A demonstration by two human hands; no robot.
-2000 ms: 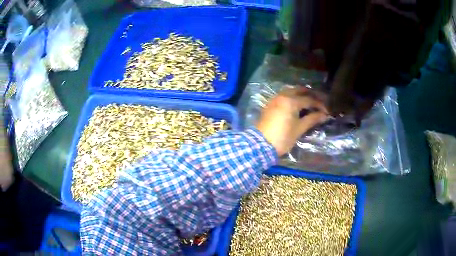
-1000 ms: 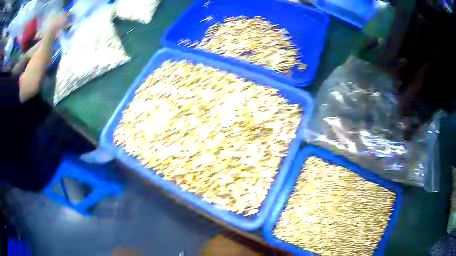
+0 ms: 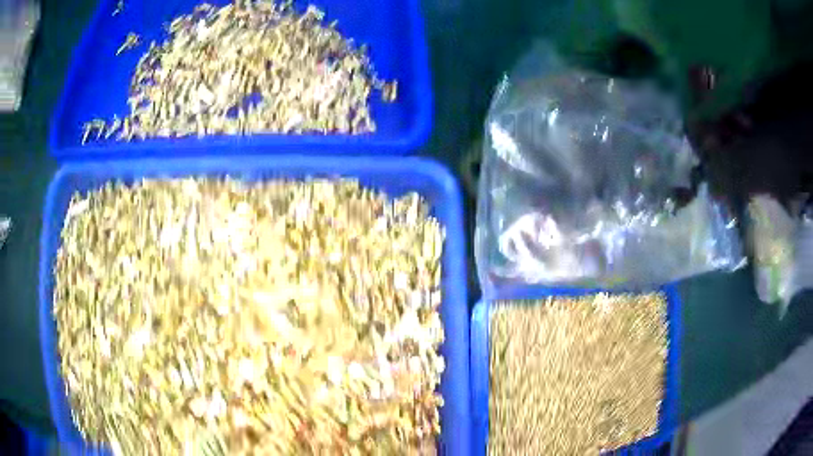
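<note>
No hand shows in the picture; both my left hand and my right hand are out of view. The large blue left tray (image 3: 455, 267) lies nearest, with a coarse heap of gold metal pieces (image 3: 250, 312) in it. The smaller blue right tray (image 3: 480, 374) beside it holds a fine, even heap of tiny gold pieces (image 3: 575, 374). Behind the left tray, the upper-left blue tray (image 3: 406, 80) holds a loose pile of gold pieces (image 3: 258, 71). The image is blurred.
A clear plastic bag (image 3: 597, 178) lies flat behind the right tray. A dark, blurred bulk (image 3: 767, 134), perhaps the machine, stands at the right. A clear bag of parts (image 3: 771, 249) lies at the right edge. The bench top (image 3: 459, 53) is dark green.
Two seconds ago a hand in a checked sleeve reached over the trays to the machine; it is gone. The view has turned and moved closer, and the person at left has left the picture.
</note>
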